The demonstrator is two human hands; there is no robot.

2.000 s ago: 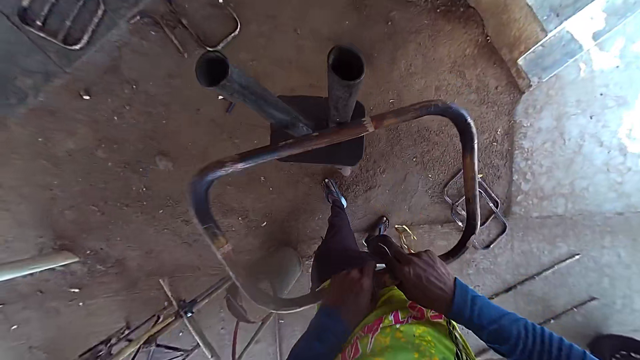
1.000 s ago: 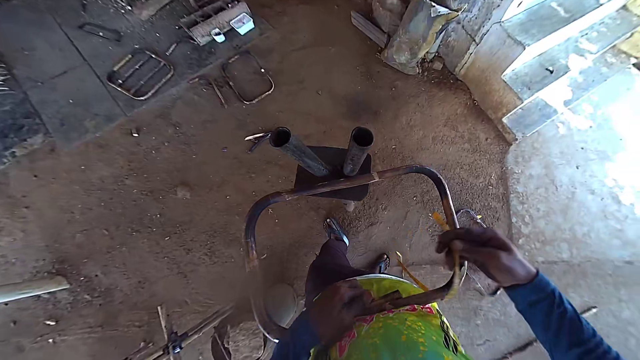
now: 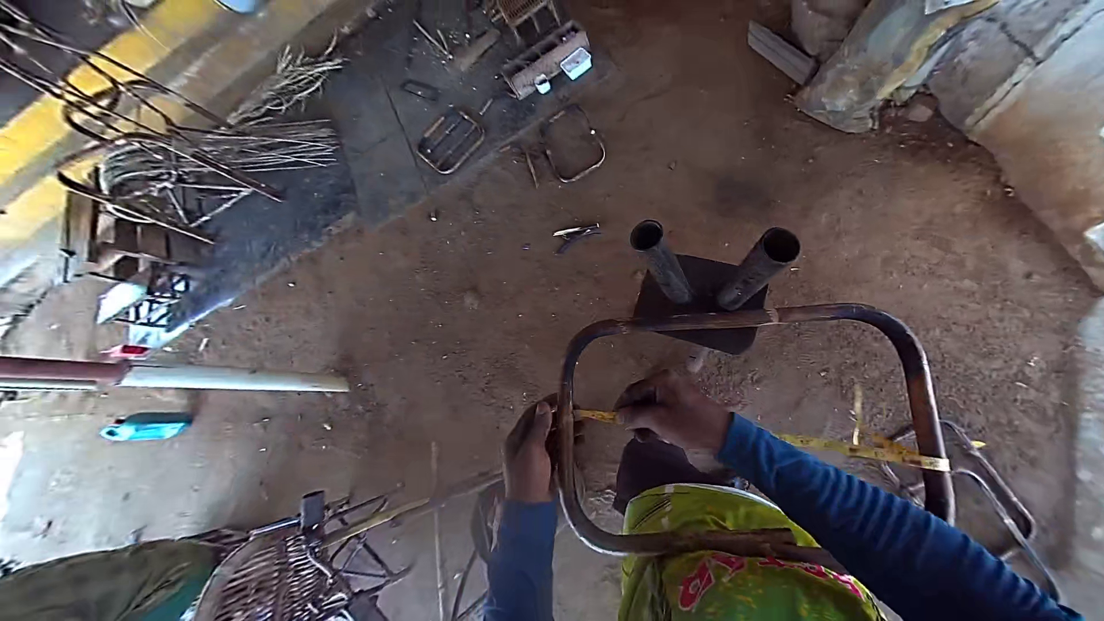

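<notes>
A bent cane frame (image 3: 707, 323), a rounded rectangle with dark scorched patches, lies across my lap below the bending stand. My left hand (image 3: 530, 453) is closed around its left side. Inside the frame, my right hand (image 3: 673, 412) pinches a yellow measuring tape (image 3: 828, 445) near that left side. The tape runs under my right forearm to the frame's right side, where it wraps the cane. Just beyond the frame, two upright dark metal pipes (image 3: 759, 269) rise from a dark metal plate (image 3: 700, 285).
Pliers (image 3: 576, 233) lie on the dirt floor. Smaller cane frames (image 3: 450, 141) lie farther off. At lower left are a woven cane piece (image 3: 272, 578) and a blue bottle (image 3: 147, 427). A pale pole (image 3: 233, 379) juts in from the left. Another frame (image 3: 992, 483) rests at right.
My left hand has moved to the frame's left side. My right hand has crossed from the right side to the left with the tape, now stretched across. The view has swung left.
</notes>
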